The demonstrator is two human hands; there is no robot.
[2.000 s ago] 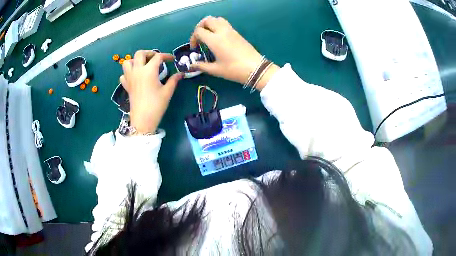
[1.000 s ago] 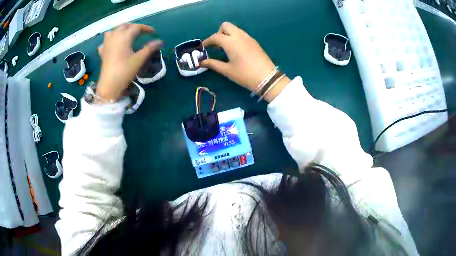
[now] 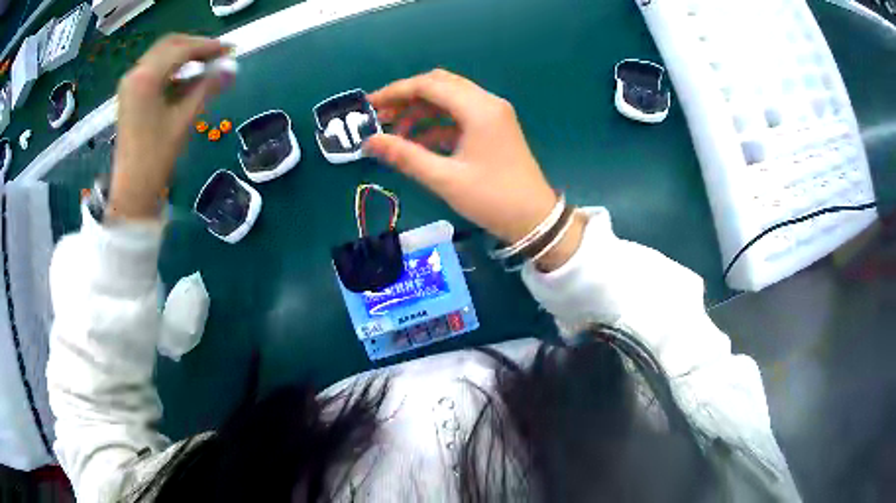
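My left hand (image 3: 157, 118), somewhat blurred, is raised at the upper left and pinches small white earbuds (image 3: 208, 69); their exact number cannot be told. My right hand (image 3: 472, 147) has thumb and index finger at the right edge of an open white charging case (image 3: 339, 152) and grips it. Two white earbuds (image 3: 346, 130) sit in that case. Below it lies the light-blue earbud tester (image 3: 388, 339) with its lit screen. The black cradle (image 3: 369, 267) on top shows no earbuds and has a thin wire loop rising from it.
Two open dark-lined cases (image 3: 268, 147) (image 3: 228, 206) lie left of the gripped case. Orange dots (image 3: 213, 131) lie above them. A white lump (image 3: 184, 314) lies by my left sleeve. Another case (image 3: 643, 90) lies right, beside a white tray (image 3: 786, 128) crossed by a black cord.
My left hand has moved left from the middle cases and now shows white earbuds in its fingers. The white lump has come into view. My right hand stays at the case with earbuds.
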